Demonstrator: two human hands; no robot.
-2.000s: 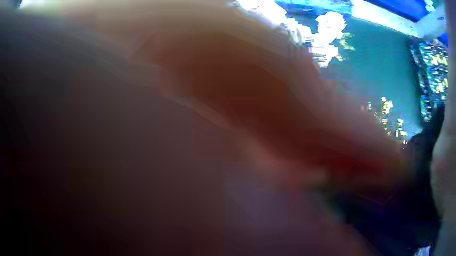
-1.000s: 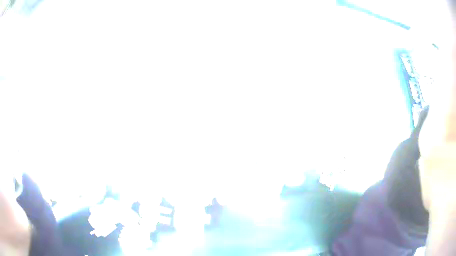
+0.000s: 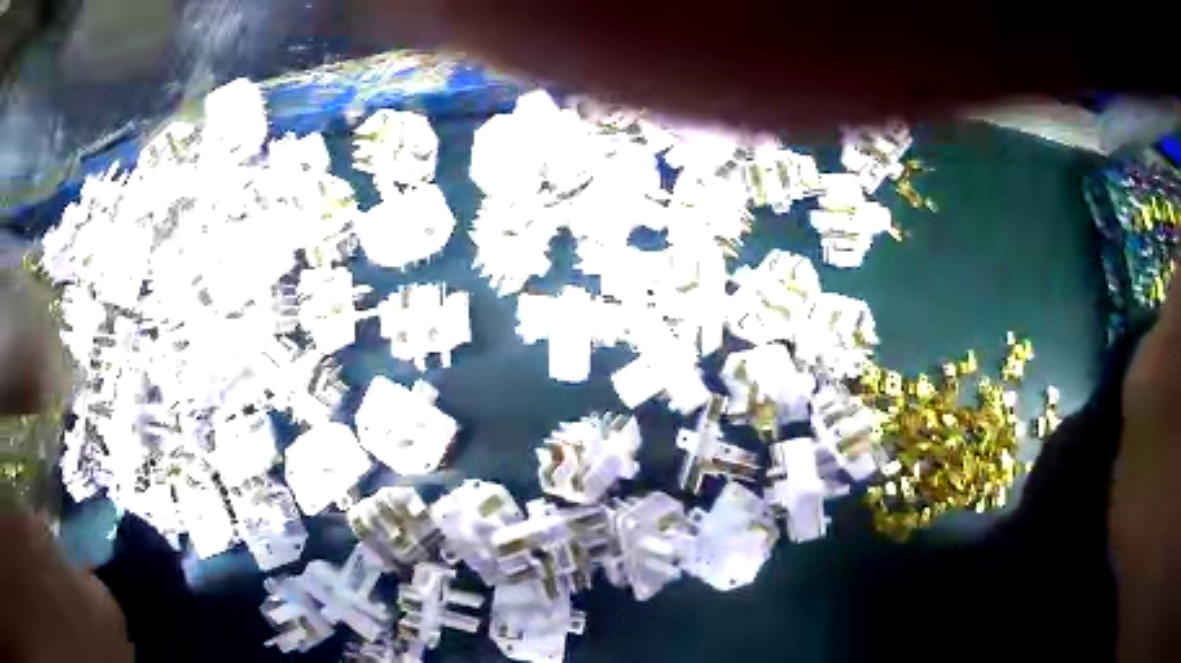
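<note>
A large pile of white plastic inserts (image 3: 194, 298) lies on the dark green surface at the left. More white inserts (image 3: 570, 330) lie loose across the middle and down to the bottom, some showing metallic glints. A heap of small brass contacts (image 3: 952, 447) lies right of them. Blurred brown shapes, which look like parts of my left hand or arm (image 3: 58, 602) and my right hand or arm (image 3: 1153, 518), are cut off by the side edges. No fingers or held thing can be made out.
A dark reddish blur close to the lens covers the top right. A blue edge (image 3: 434, 88) runs behind the white pile. At the right edge is a dense block of dark pieces with yellow spots (image 3: 1133, 240). Dark cloth shows at the lower right.
The large blur over the view, then the white glare, have gone. The white inserts and brass heap now show clearly. A dark blur now covers the top right.
</note>
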